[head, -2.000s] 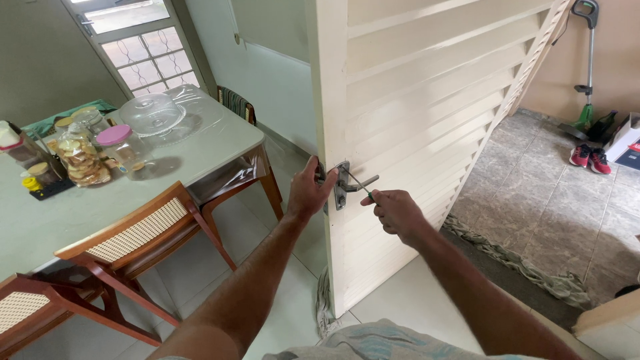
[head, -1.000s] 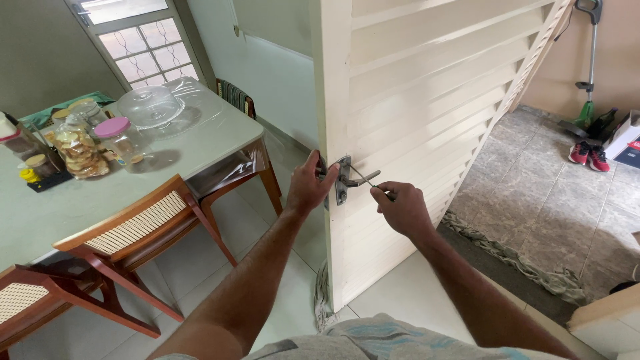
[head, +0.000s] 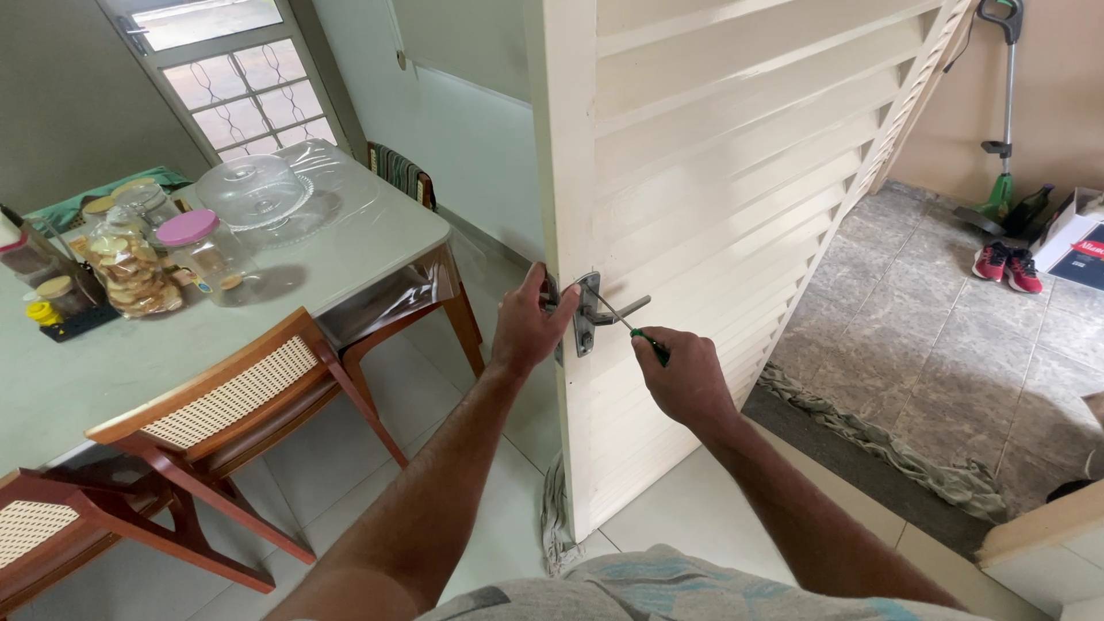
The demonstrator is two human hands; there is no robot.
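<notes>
A louvered white door point(head: 690, 216) stands ajar before me, with a metal door-handle plate point(head: 586, 323) and lever point(head: 634, 309) on its near face. My right hand point(head: 686, 371) grips the green handle of a screwdriver point(head: 636, 333); its shaft reaches up and left to the upper part of the plate. Whether the tip sits in a screw is too small to tell. My left hand point(head: 532, 321) wraps the door's edge at the lock, thumb against the plate's upper left, fingers on the far side around the hardware there, partly hidden.
At left stands a table point(head: 345, 267) with jars, a clear cake dome point(head: 254, 185) and wooden chairs point(head: 233, 388) along it. A twisted cloth point(head: 888, 440) lies on the floor at the doorway. Beyond are red shoes point(head: 1007, 267), a box point(head: 1074, 241) and a green string trimmer point(head: 1005, 172).
Both hands stay at the door lock, the screwdriver still in my right hand. That hand's hold and angle have shifted slightly.
</notes>
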